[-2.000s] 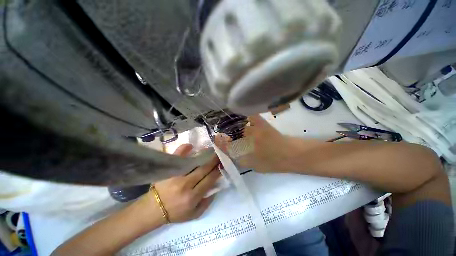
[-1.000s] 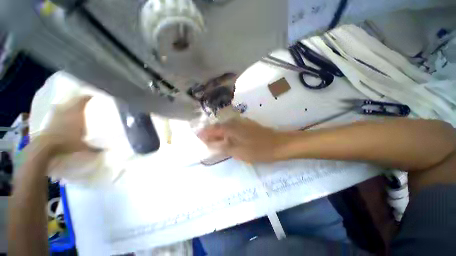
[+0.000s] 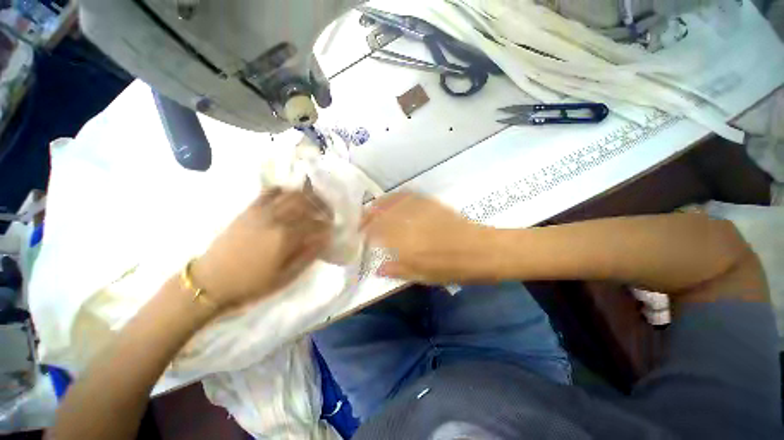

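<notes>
The cream garment piece [image 3: 232, 331] lies bunched over the machine table, left of and in front of the needle, and hangs over the front edge. Part of it rises in folds below the presser foot [image 3: 318, 136]. My left hand [image 3: 279, 236], blurred, holds the cloth in front of the needle. My right hand [image 3: 421, 236] is at the right edge of the same folds, fingertips against the cloth, somewhat blurred. The binding strip cannot be told apart from the cloth; a small white end [image 3: 454, 290] shows below my right hand.
The machine head [image 3: 232, 51] fills the upper left, with a dark rounded bar [image 3: 182, 129] beside it. Shears [image 3: 464, 79], thread snips [image 3: 563, 113], a brown square [image 3: 413, 100] and cut strips [image 3: 550, 60] lie at the upper right. A printed ruler [image 3: 567, 168] runs along the front edge.
The view has shifted, showing more table and lap. My left hand has come from the far left to the cloth before the needle. My right hand has moved back from the needle towards the table's front edge.
</notes>
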